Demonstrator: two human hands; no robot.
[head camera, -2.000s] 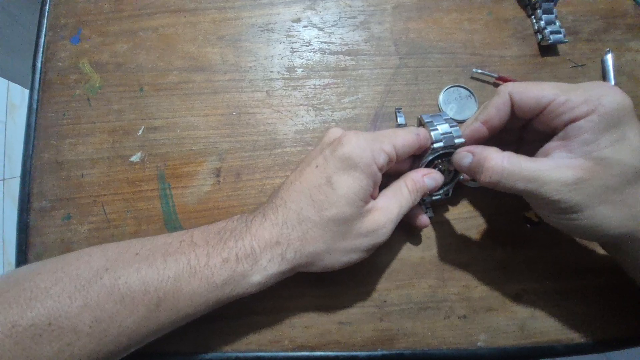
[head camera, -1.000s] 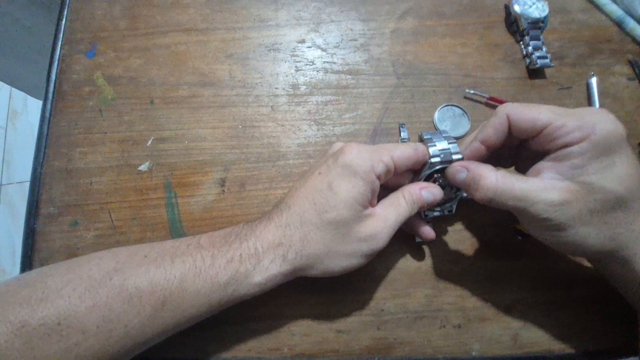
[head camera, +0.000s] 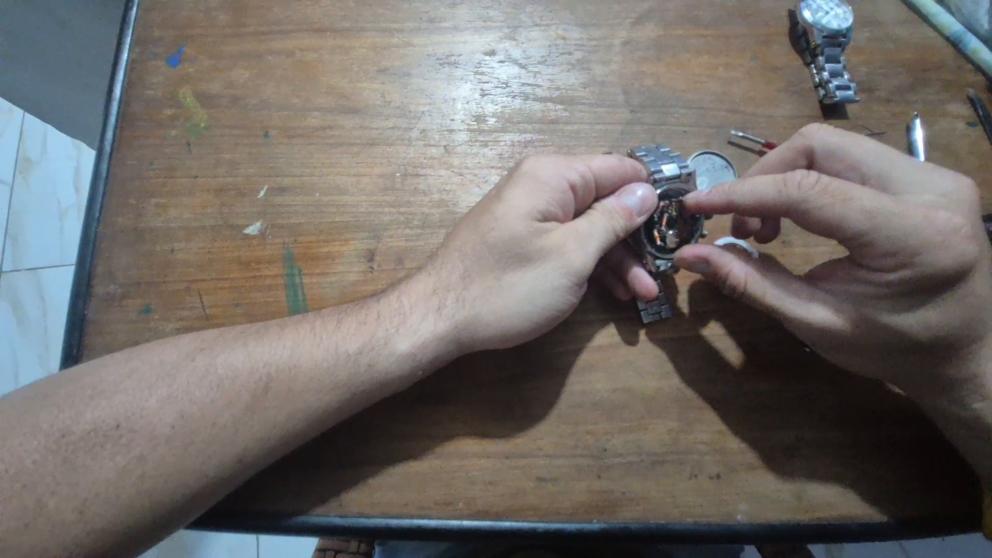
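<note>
My left hand (head camera: 535, 248) grips a metal-banded wristwatch (head camera: 668, 225) between thumb and fingers. The watch lies back side up without its cover, and its movement with coppery parts shows. Over its right side is my right hand (head camera: 860, 225), index fingertip at the case's upper rim and thumb near the lower rim; no object shows between them. A round metal watch case back (head camera: 711, 170) lies just behind the watch. A white curved piece (head camera: 735, 246), partly covered by my right hand, shows beside the case.
A second metal-banded watch (head camera: 828, 50) lies at the back right of the wooden table (head camera: 372, 194). A small red-handled tool (head camera: 750, 141) and a silver pen-like tool (head camera: 917, 136) rest behind my right hand. A dark thin tool (head camera: 980, 115) lies at the right edge.
My right thumb and index finger have spread apart over the watch, uncovering more of the movement. The white curved piece has come into sight. My left hand keeps its hold.
</note>
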